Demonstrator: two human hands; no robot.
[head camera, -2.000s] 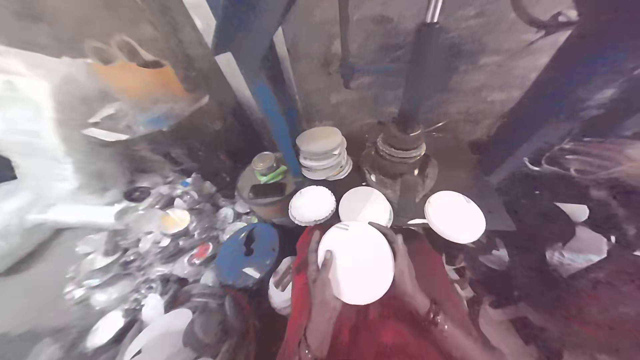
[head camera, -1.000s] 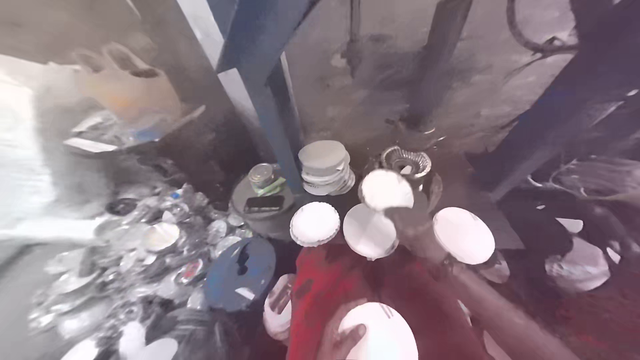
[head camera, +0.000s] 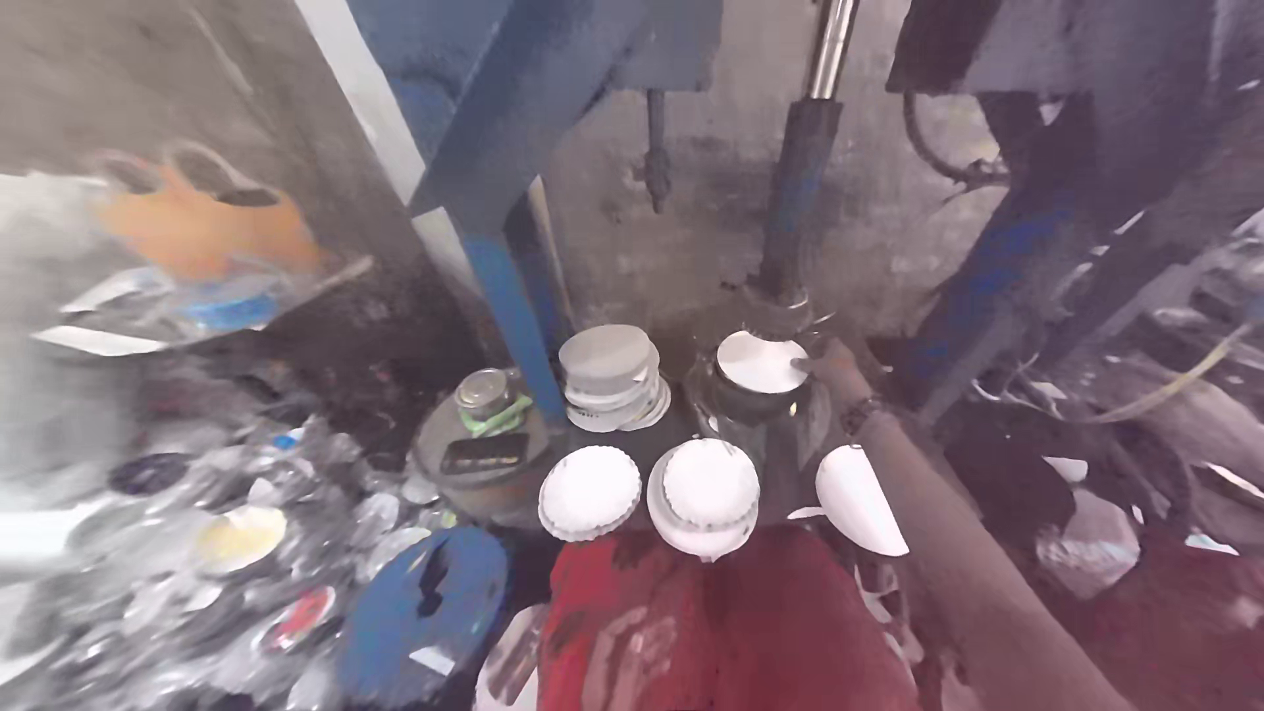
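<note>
My right hand (head camera: 837, 373) reaches forward, its fingertips on the right edge of a round white disc (head camera: 760, 362). That disc lies over the round metal die under the vertical rod of a press (head camera: 790, 197). My left hand is not visible. Closer to me, a white plate with a crimped rim (head camera: 711, 482) rests on a larger white disc (head camera: 703, 538). Another crimped white plate (head camera: 591, 492) is to their left. A white disc (head camera: 859, 502) lies at the right, partly hidden by my forearm. Behind the left plate stands a stack of round pale discs (head camera: 607, 357).
Blue metal frame legs (head camera: 509, 316) rise beyond the stack. A round stand (head camera: 434, 449) at left holds a phone (head camera: 486, 454) and a small jar (head camera: 484, 392). A blue round lid (head camera: 425, 612) and heaped scrap (head camera: 158, 592) lie at lower left. Red cloth (head camera: 731, 632) covers my lap.
My right hand has moved forward from the middle plates to the die. A white disc now covers the fluted die, seen bare a second ago. My left hand and its disc have left the view.
</note>
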